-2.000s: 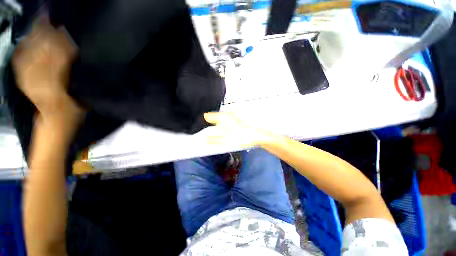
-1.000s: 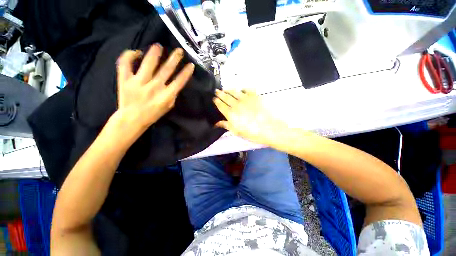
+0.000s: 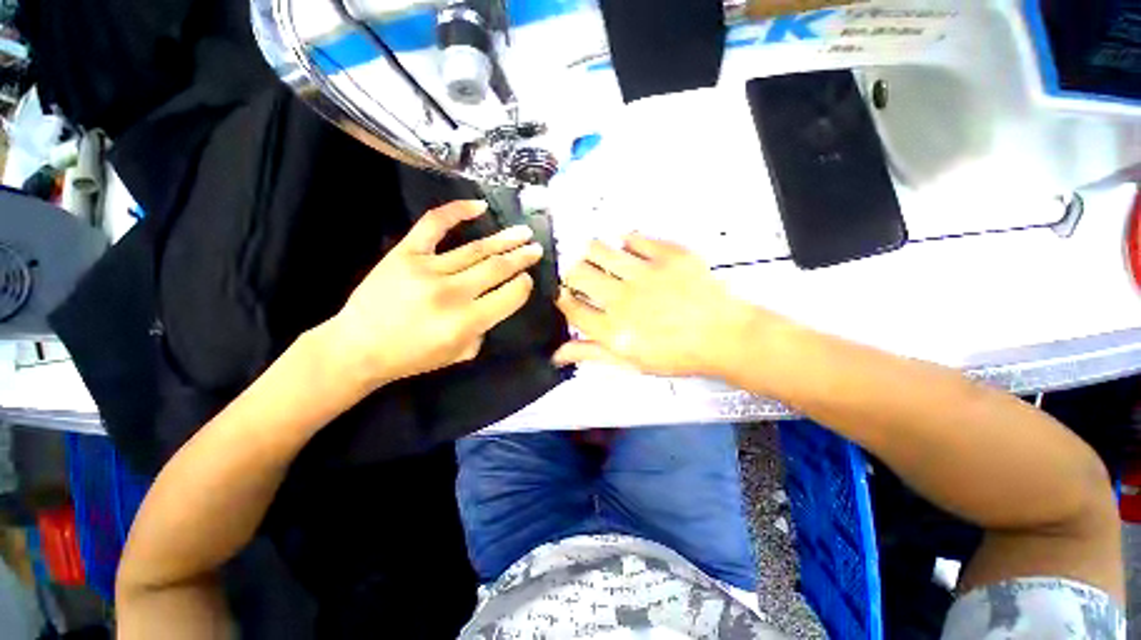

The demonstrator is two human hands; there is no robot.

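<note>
A large black garment [image 3: 250, 238] lies left of the needle area and hangs over the table's front edge. My left hand [image 3: 438, 294] lies flat on the cloth just in front of the presser foot [image 3: 519, 163], fingers pointing right and apart. My right hand [image 3: 651, 306] rests at the cloth's right edge, fingers bent, fingertips touching or close to the edge; whether they pinch it is hidden. The cloth's edge runs up to the presser foot. The white sewing machine [image 3: 938, 138] stands behind, with a shiny curved metal guard [image 3: 332, 106] left of the needle.
A smartphone [image 3: 826, 169] lies flat right of the needle. A black strip [image 3: 661, 48] hangs over the machine. A red handle [image 3: 1134, 244] is cut off at the right edge. A blue crate [image 3: 832, 531] stands below the table. A grey unit [image 3: 38, 269] is at far left.
My left hand has come down and right on the cloth, close to my right hand. The garment's right edge now reaches the presser foot. The view has shifted nearer to the machine.
</note>
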